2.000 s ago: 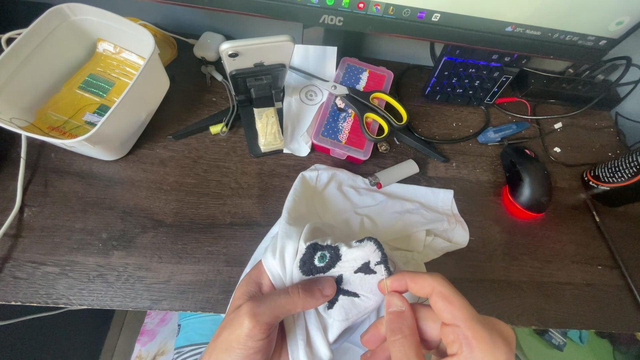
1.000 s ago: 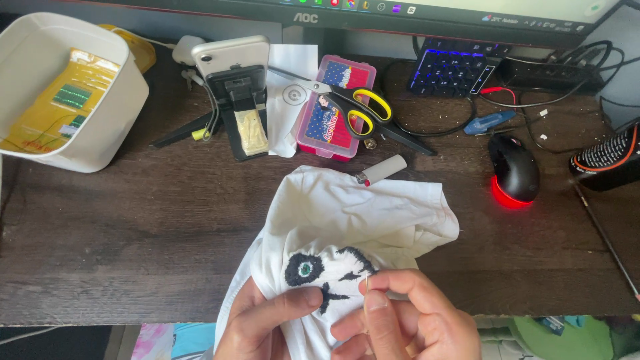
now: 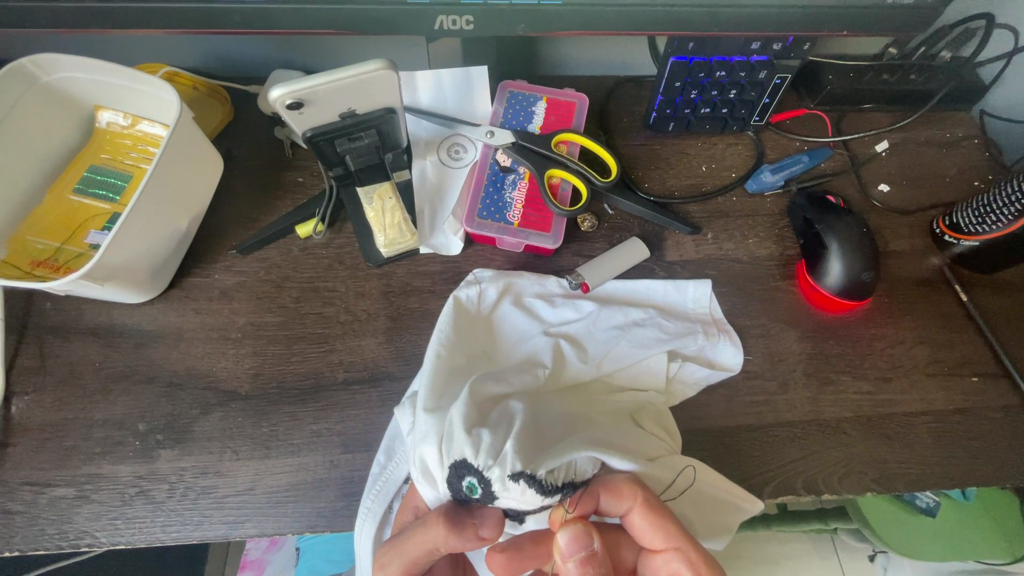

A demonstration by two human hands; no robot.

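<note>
A white cloth garment (image 3: 560,344) with a sleeve hangs over the desk's front edge. Black embroidery with a green-centred eye (image 3: 471,485) shows on its gathered lower part. My left hand (image 3: 440,536) grips the cloth from below, its thumb over the lower edge of the embroidery. Thumb and forefinger of my right hand (image 3: 612,528) pinch a dark thread (image 3: 680,484) at the right end of the stitching, and a loop of it lies on the cloth to the right. Whether a needle is between those fingers cannot be made out.
Behind the garment lie a lighter (image 3: 612,264), black-and-yellow scissors (image 3: 560,164) across a pink plastic box (image 3: 520,208), and a phone (image 3: 344,100) on a stand. A white bin (image 3: 176,192) stands left; a mouse (image 3: 836,248), keypad (image 3: 708,88) and black can (image 3: 984,224) are right.
The cloth's embroidered part is now folded so less of the pattern shows. A thread loop now shows beside my right hand. The view has shifted.
</note>
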